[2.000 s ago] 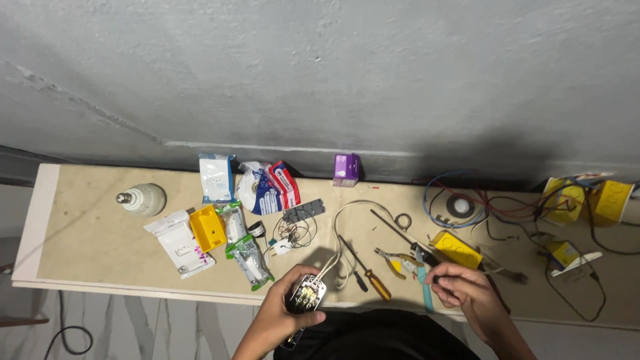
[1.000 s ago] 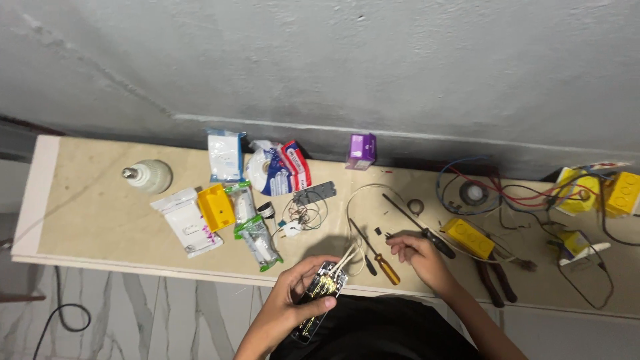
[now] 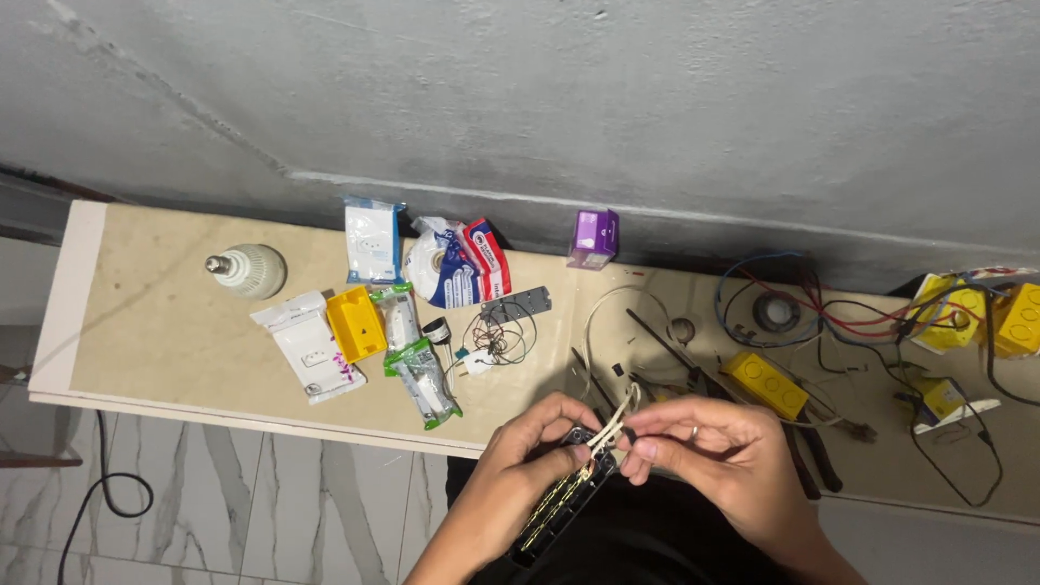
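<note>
My left hand point(image 3: 532, 455) grips a long black plastic housing point(image 3: 569, 504) with brass-coloured metal strips inside, its open side up. White wires point(image 3: 611, 426) come out of its upper end, beside my left thumb. At these wires, my right hand point(image 3: 707, 455) pinches a small black piece point(image 3: 629, 435) between thumb and fingertips; what the piece is cannot be told. The white cable point(image 3: 597, 313) loops away over the bench. Just beyond my hands lie a screwdriver point(image 3: 656, 335) and other tools, partly covered by my right hand.
Left on the bench point(image 3: 179, 341) are a light bulb point(image 3: 248, 270), a yellow box point(image 3: 356, 323) and packaged sockets point(image 3: 313, 349). A purple carton point(image 3: 593, 238) stands by the wall. Rightward lie a yellow electrical box point(image 3: 765, 385), pliers handles point(image 3: 816, 459), black tape point(image 3: 776, 312) and tangled wires point(image 3: 861, 313).
My right hand has moved left from over the bench to the white wires at the black housing. The housing stays in my left hand. The view has shifted.
</note>
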